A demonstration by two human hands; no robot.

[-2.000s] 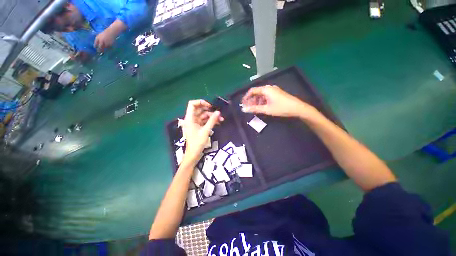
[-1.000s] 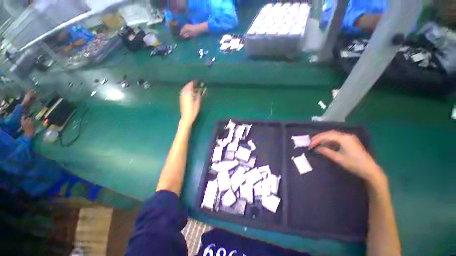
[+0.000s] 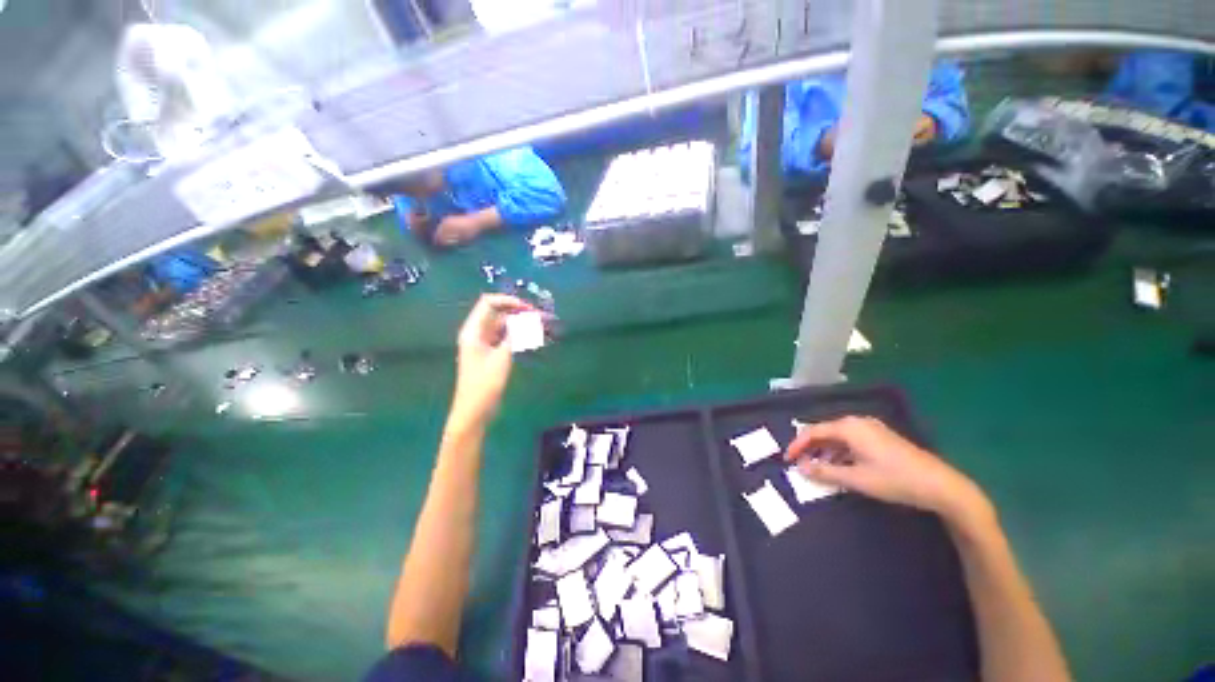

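My left hand [image 3: 488,349] is raised over the green bench beyond the tray's left half, its fingers shut on a small white display module [image 3: 528,332]. My right hand [image 3: 866,462] is over the tray's right half, fingers bent down at a white piece [image 3: 810,485]; whether it grips the piece is unclear. Two more white pieces [image 3: 756,445] lie beside it in that half. The black divided tray [image 3: 717,533] holds a heap of white modules [image 3: 637,618] in its left half.
A slanting grey post [image 3: 853,227] stands behind the tray. Stacked white trays [image 3: 650,220] sit across the bench [image 3: 626,333]. A black tray with parts [image 3: 1066,233] lies at the far right. People in blue smocks [image 3: 506,191] sit opposite. Small dark components [image 3: 357,362] lie at the left.
My left hand now shows a white module in its fingers over the bench. My right hand remains over the right half, where more white pieces now show. The view has tilted up.
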